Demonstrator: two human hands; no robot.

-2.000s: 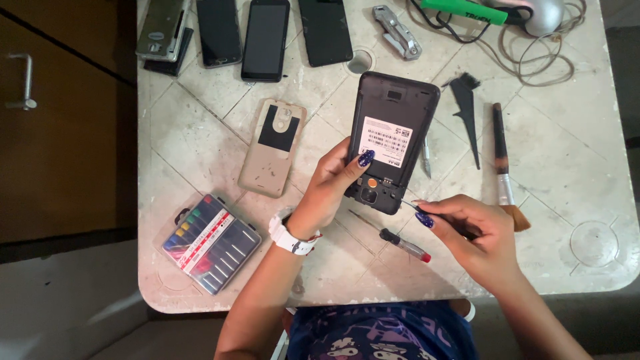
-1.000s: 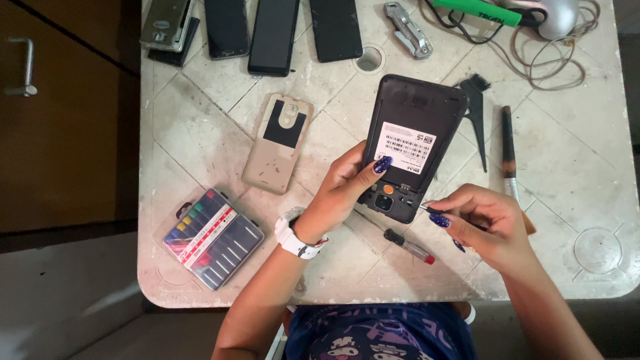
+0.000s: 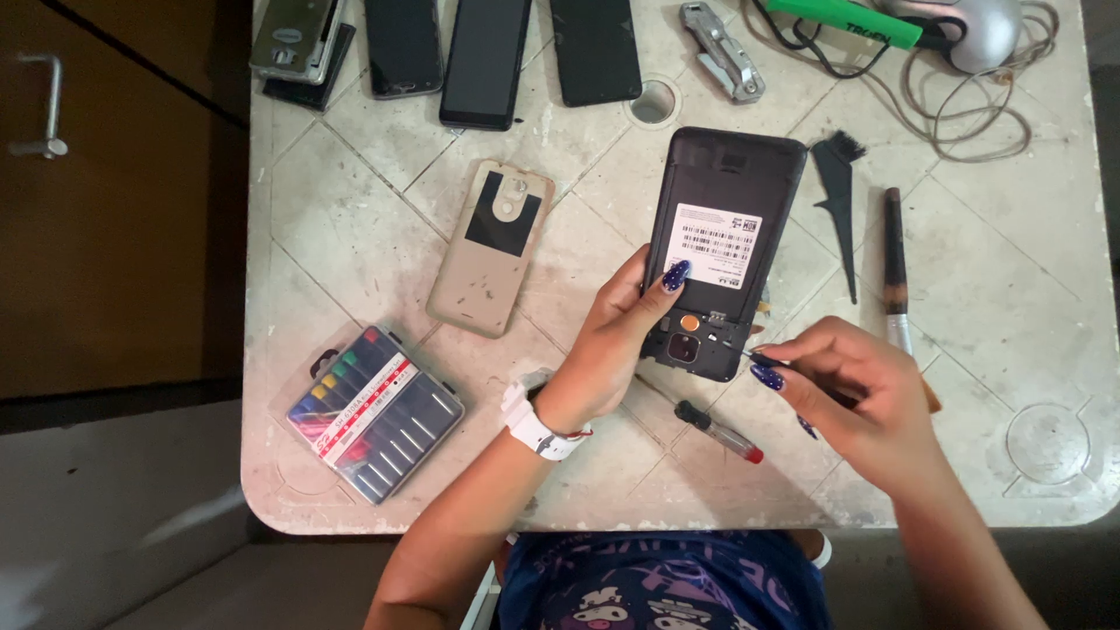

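My left hand grips a black smartphone with its back cover off, thumb on the edge of its white label. My right hand pinches a thin tool, perhaps a small screwdriver or tweezers, its tip at the phone's lower right corner near the camera; much of the tool is hidden by the fingers. A screwdriver with a clear and red handle lies below the phone. To the left is a beige phone back cover, and lower left a screwdriver set in a plastic case.
Along the far edge lie several phones, a folding metal multi-tool or knife and a green-handled tool beside coiled cable. Right of the phone are a black tint brush and a long-handled brush. The table has a round hole.
The right hand stays near the phone's lower corner with the thin tool, and the left hand keeps its hold on the phone. The view has shifted slightly.
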